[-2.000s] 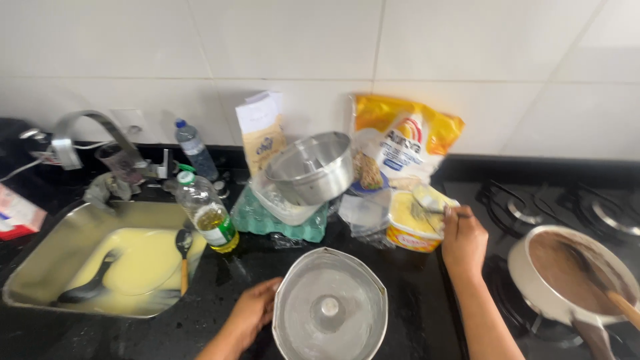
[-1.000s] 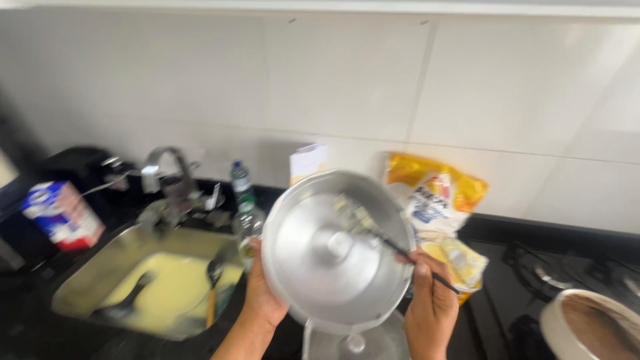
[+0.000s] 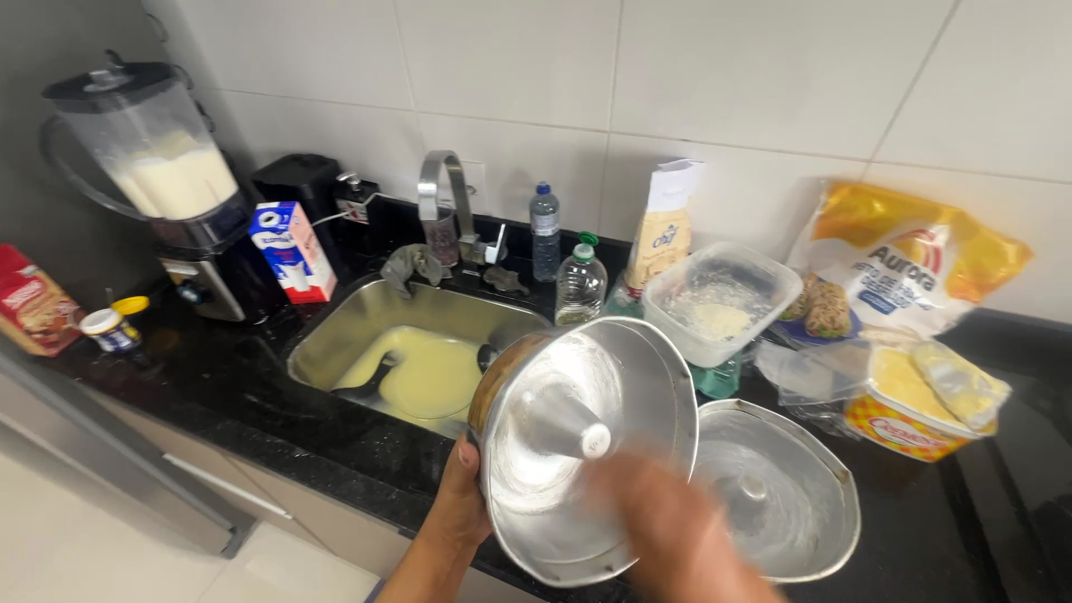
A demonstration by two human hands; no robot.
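My left hand (image 3: 466, 490) grips the left rim of a metal ring cake pan (image 3: 620, 360), held tilted with its inside facing me. White streaks coat the inner wall and the central tube. My right hand (image 3: 670, 511) is blurred in front of the pan's lower right part; its fingers and anything in them cannot be made out. A second ring cake pan (image 3: 796, 536), smeared inside, rests on the counter to the right. Behind it are an opened margarine tub (image 3: 909, 427) with its foil folded back and a plastic container (image 3: 720, 335) with white powder.
Left of the pans, a steel sink (image 3: 327, 335) holds pale yellow liquid and dark utensils. A blender (image 3: 176, 176), a milk carton (image 3: 293, 251) and a red packet (image 3: 33, 306) stand farther left. Bottles, a paper bag (image 3: 662, 239) and a yellow food bag (image 3: 913, 251) line the wall.
The held pan has tilted, and the right hand, which held a utensil against its inside, is now a blur before it. The view has swung left, bringing in the blender.
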